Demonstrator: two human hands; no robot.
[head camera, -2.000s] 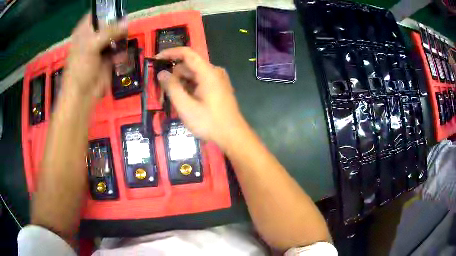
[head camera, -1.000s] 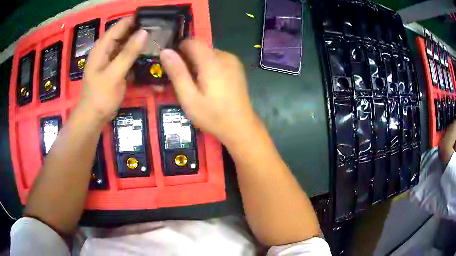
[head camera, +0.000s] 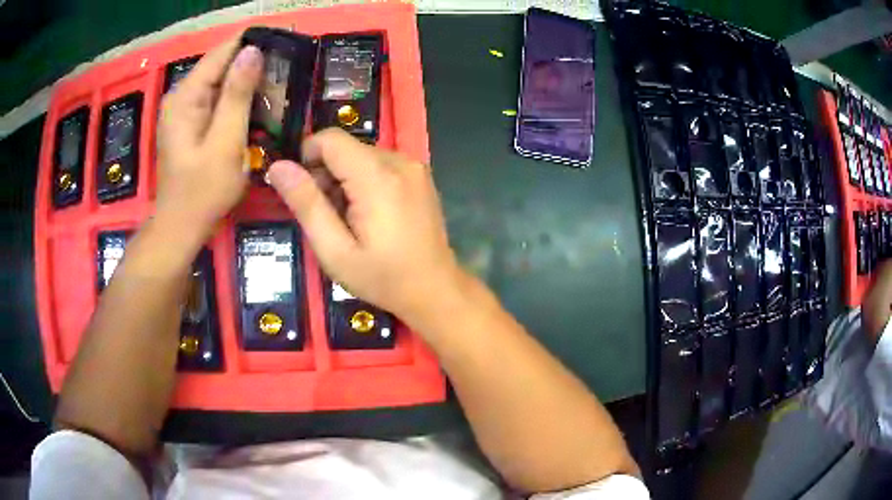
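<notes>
My left hand (head camera: 202, 137) and my right hand (head camera: 377, 215) hold a black handheld unit (head camera: 277, 88) between them, tilted, above the upper row of the red-orange foam tray (head camera: 293, 389). A black frame edge shows around its grey screen. Part of its gold disc shows by my left fingers. My left fingertips lie on its left edge, my right fingertips at its lower right end. Several units with gold discs lie in the tray pockets, such as one at the upper right (head camera: 349, 83) and one in the lower row (head camera: 270, 283). My forearms hide parts of others.
A purple smartphone (head camera: 556, 88) lies on the dark green mat (head camera: 538, 283). A glossy black blister tray (head camera: 729, 225) lies right of it. At the far right are another red tray (head camera: 851, 269) with units and another person's arm (head camera: 877, 303).
Both hands and the held unit have moved left, uncovering the unit in the tray's upper right pocket. The held unit is turned more to its side than one second ago.
</notes>
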